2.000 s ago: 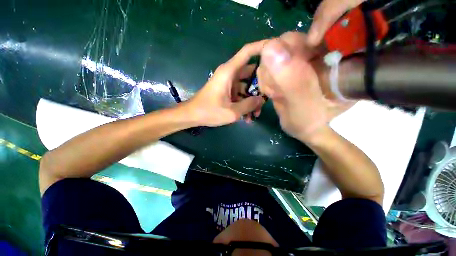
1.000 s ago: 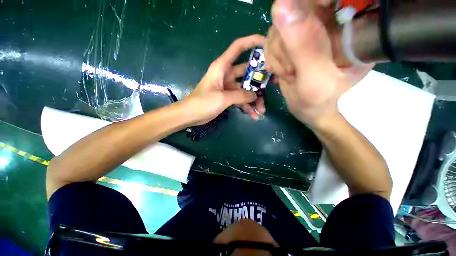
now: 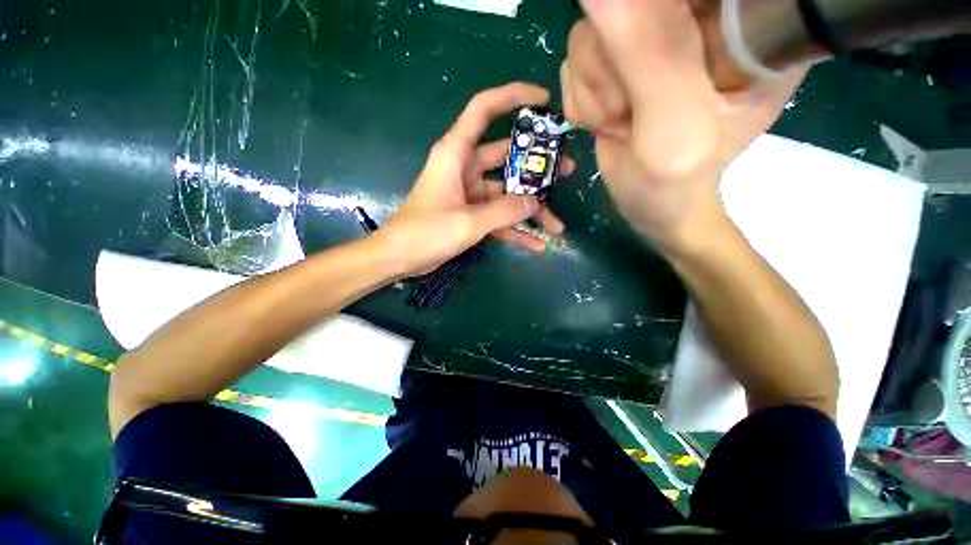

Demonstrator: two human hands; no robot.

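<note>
My left hand (image 3: 468, 197) holds a small circuit board (image 3: 535, 154) by its edges, thumb at the lower end. The board shows a yellow block in its middle, white and blue parts, and round parts at its upper end. My right hand (image 3: 665, 117) is closed around a thick grey-brown cylinder (image 3: 783, 32), cut off by the top edge, with a white and a black tie around it. A pale tip (image 3: 560, 127) below my right fist is at the board's upper right end. A bundled black cable (image 3: 439, 279) lies under my left wrist.
The dark-green bench has a shiny wrinkled clear film (image 3: 250, 240) at left. A curled white sheet (image 3: 170, 293) lies at left and a large white sheet (image 3: 815, 245) at right. Part of a white fan (image 3: 958, 373) shows at the right edge. A white item (image 3: 479, 5) is at the top.
The board has come into full view, its face turned up, and has shifted slightly left. The cylinder has moved up, and the orange-red part behind it has left the picture.
</note>
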